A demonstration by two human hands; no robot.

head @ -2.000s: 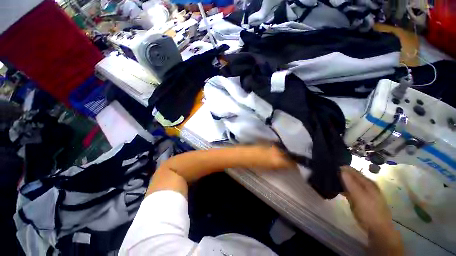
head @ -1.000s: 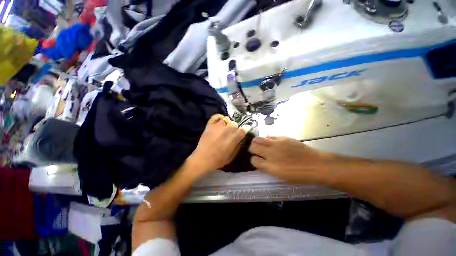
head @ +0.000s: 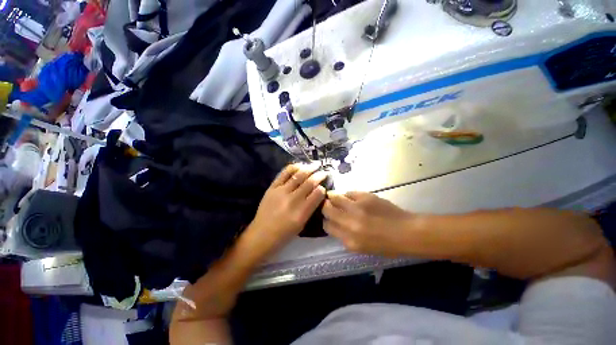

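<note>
A black garment piece [head: 182,195] lies bunched left of the needle, its right end under my fingers. My left hand [head: 292,201] presses and grips the black cloth just in front of the presser foot [head: 323,162]. My right hand [head: 358,219] pinches the cloth edge between thumb and fingers, close beside the left fingertips. The sewing machine [head: 419,87] is white with a blue stripe and "JACK" lettering, its needle area brightly lit. The fingers hide the exact stitching spot.
Small green-orange snips [head: 459,137] lie on the machine right of the needle. Black and white-grey garments [head: 233,71] are heaped behind. The ribbed table edge [head: 324,264] runs in front of me. Another grey-white machine [head: 47,222] stands at the left. Blue cloth [head: 54,81] shows at the upper left.
Since one second ago, the view has shifted slightly, and both hands remain on the black cloth at the needle. Earlier, the hands were apart, moving the garment toward the machine.
</note>
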